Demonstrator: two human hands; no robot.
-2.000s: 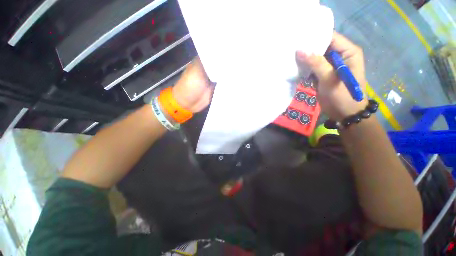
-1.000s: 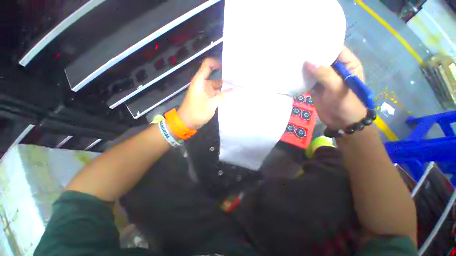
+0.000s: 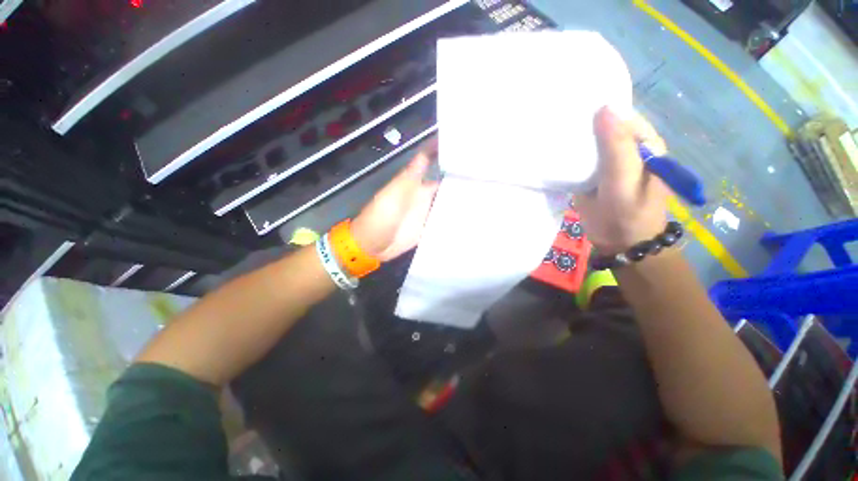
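White paper sheets (image 3: 527, 113) are held up in front of me, with a lower flap hanging down; their surface is washed out. My left hand (image 3: 400, 211), with orange and white wristbands, holds the left edge, its fingers partly behind the paper. My right hand (image 3: 626, 183), with a dark bead bracelet, grips the right edge, thumb on top. A blue pen (image 3: 675, 177) sticks out of the right hand. Below the paper a red parts tray (image 3: 564, 272) shows partly, holding dark round parts; the rest is hidden. A black tray or surface (image 3: 423, 343) lies between my legs.
Black racks with pale edge strips (image 3: 310, 80) stand at the left and top. A pale box (image 3: 75, 348) is at the lower left. A blue plastic stool (image 3: 795, 277) stands at the right. Yellow lines (image 3: 715, 70) cross the grey-blue floor.
The paper has come lower, and its top edge now shows. Its lower flap has swung left. Both hands have moved slightly down with it, still holding it; the pen stays in the right hand.
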